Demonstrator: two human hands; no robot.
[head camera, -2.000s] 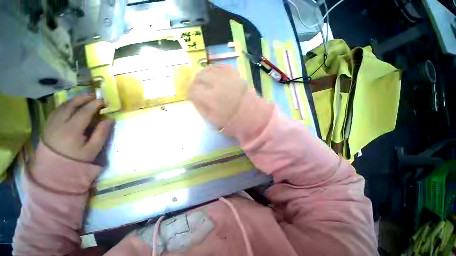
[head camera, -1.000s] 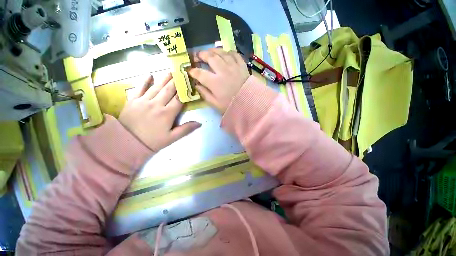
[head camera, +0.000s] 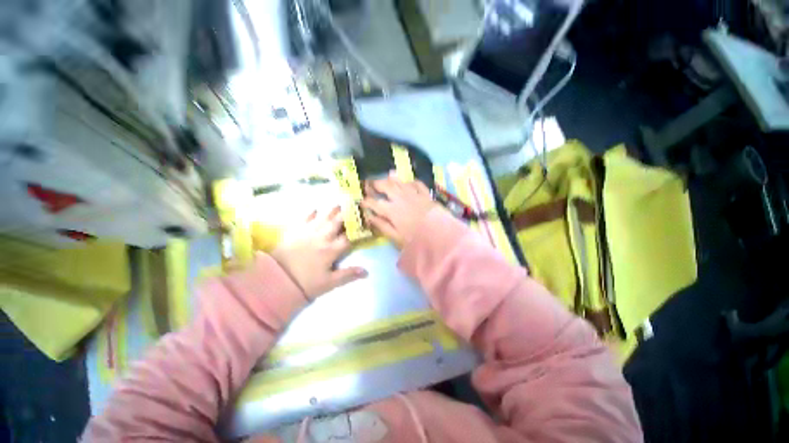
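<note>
The yellow clamp frame (head camera: 351, 195) lies on the pale work plate (head camera: 372, 290), with dark handwriting on its right arm. A yellow panel, blown out by glare, lies between the frame's arms. My left hand (head camera: 313, 255) rests on the panel, palm down, fingers forward and thumb out to the right. My right hand (head camera: 396, 208) lies beside the frame's right arm, fingertips at its edge. The frame's small windows and any strap ends are too blurred to tell.
The blurred white machine head (head camera: 95, 164) stands at left. A red-and-black tool (head camera: 454, 204) lies right of my right hand. Folded yellow bags (head camera: 649, 234) with brown bands are at right. Yellow material (head camera: 65, 290) lies at left. Tape strips line the plate.
My left hand has moved from the frame's left side onto the panel between its arms. My right hand has shifted to the right arm's outer side. The view has tilted up.
</note>
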